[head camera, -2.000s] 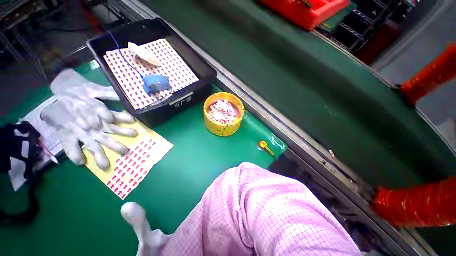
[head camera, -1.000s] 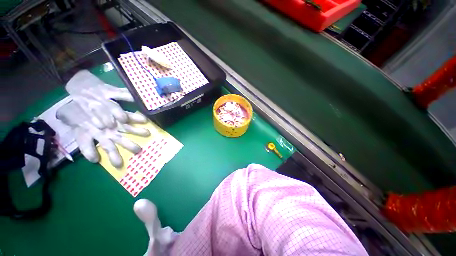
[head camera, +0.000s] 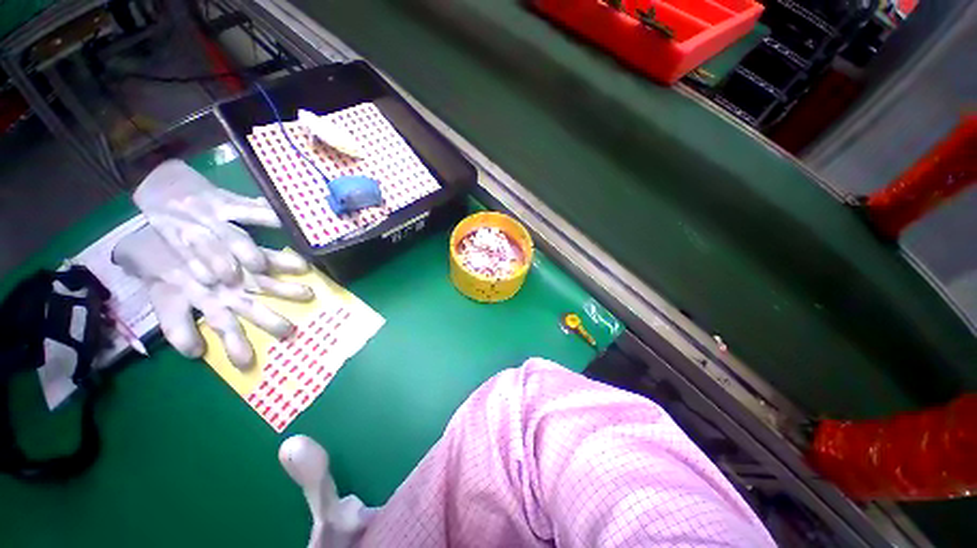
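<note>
My right hand [head camera: 327,492], in a white glove, is at the bottom edge below the label sheet. One finger or thumb points up; the rest is cut off, so its grip is hidden. The pink checked sleeve [head camera: 557,460] is bent at the elbow. My left hand is out of the picture. Loose white gloves [head camera: 209,262] lie overlapping on a pale yellow sheet with rows of red labels [head camera: 305,364]. A yellow round tub [head camera: 491,257] holds red-and-white scraps. A small yellow key-like item [head camera: 577,328] lies near the bench corner.
A black tray [head camera: 364,248] holds another label sheet [head camera: 402,161], a blue item with cord [head camera: 354,194] and a whitish piece [head camera: 330,137]. A black strap [head camera: 43,321] lies on papers at left. The green conveyor [head camera: 643,214] runs along the right, with a red parts tray [head camera: 686,43] beyond.
The view has shifted slightly back and forth. The gloved right hand stays in nearly the same pose near the bottom edge. The bench items keep their places relative to each other.
</note>
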